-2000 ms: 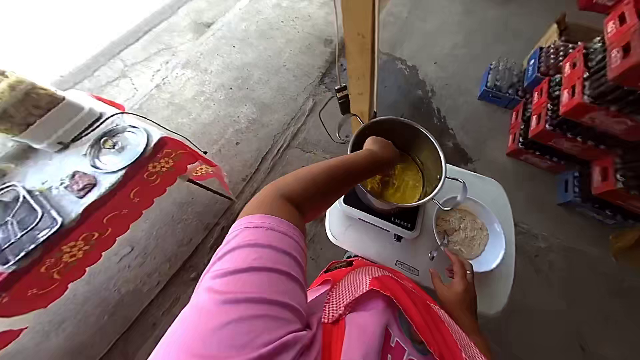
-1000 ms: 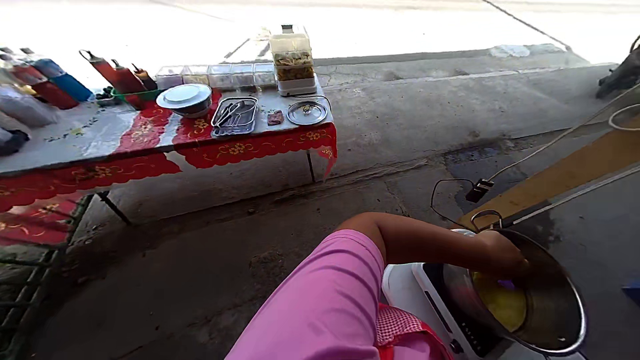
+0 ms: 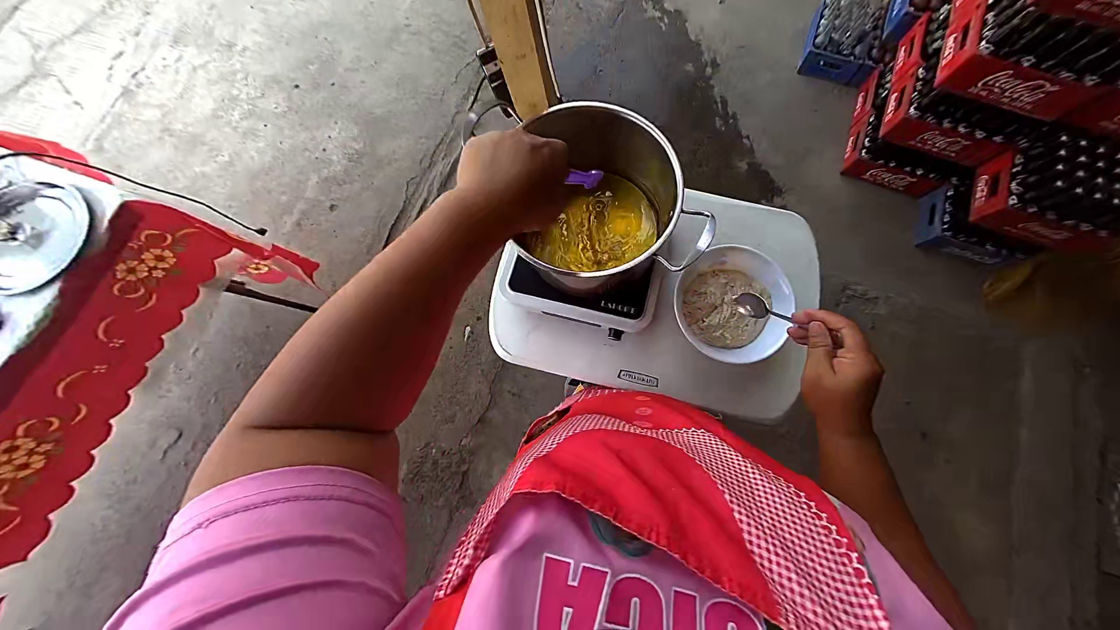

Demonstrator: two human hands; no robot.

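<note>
My left hand (image 3: 516, 179) is closed at the left rim of a deep steel pot (image 3: 669, 166) and holds a purple-handled utensil (image 3: 584, 178), mostly hidden by the fingers. Yellow liquid (image 3: 604, 229) lies in the pot, which stands on a white portable stove (image 3: 573, 308). In my right hand (image 3: 838, 372) is a metal spoon (image 3: 754, 306), its bowl over the pale, lumpy mixture (image 3: 719, 317) in a white bowl (image 3: 739, 353). Stove and bowl sit side by side on a small white table (image 3: 787, 236).
A wooden post (image 3: 516, 57) and a cable with a plug rise just beyond the pot. The pot's looped handle (image 3: 700, 241) juts toward the bowl. At left is a table with a red flowered cloth (image 3: 131, 289) and a metal lid (image 3: 44, 236). Bottle crates (image 3: 1006, 87) are stacked at right.
The view has swung to the left table and back. My right hand, beside the bowl in the oldest frame, now holds the spoon over the mixture. The purple handle now shows at my left hand.
</note>
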